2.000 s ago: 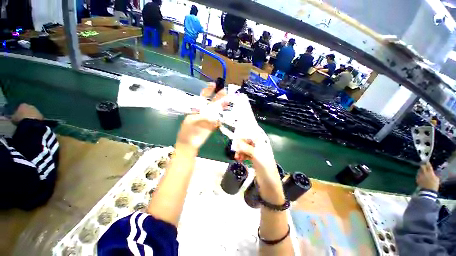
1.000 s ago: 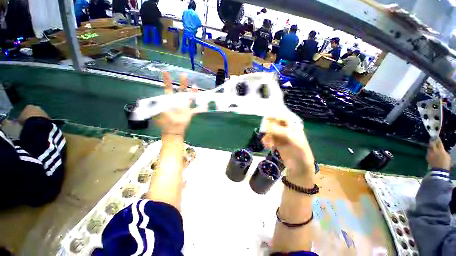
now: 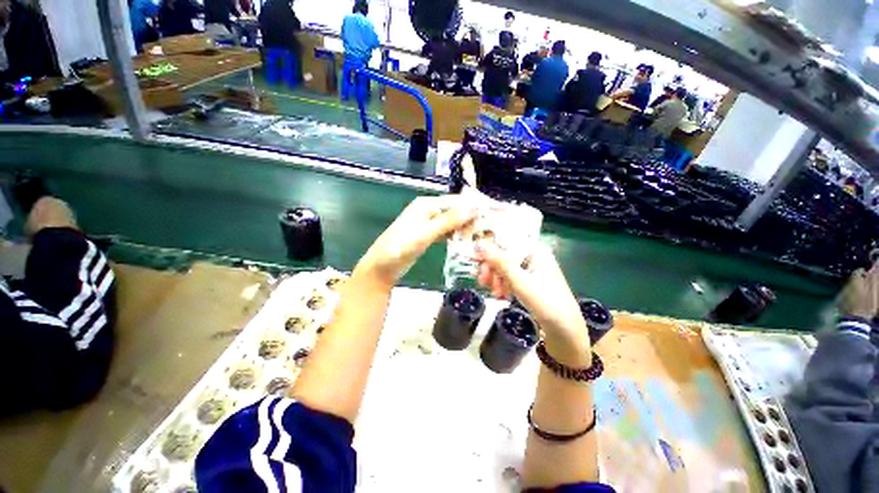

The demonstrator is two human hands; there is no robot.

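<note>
A crumpled white sticker sheet with dark holes is between my two hands, above the green belt. My left hand grips its left side with the fingers closed. My right hand holds it at the lower right; the fingertips are blurred. Black cylindrical housings stand upright below my hands, a second one beside it and another partly behind my right wrist. White stacked sheets lie under my forearms.
A holed tray lies left of the sheets, another at right. The green conveyor belt crosses in front, with a housing at left and dark ones at right. Neighbours' sleeves show at both sides. A metal beam crosses above.
The sheet was stretched out between my hands and is now bunched up. My hands have come together. The housing at left on the belt has shifted right.
</note>
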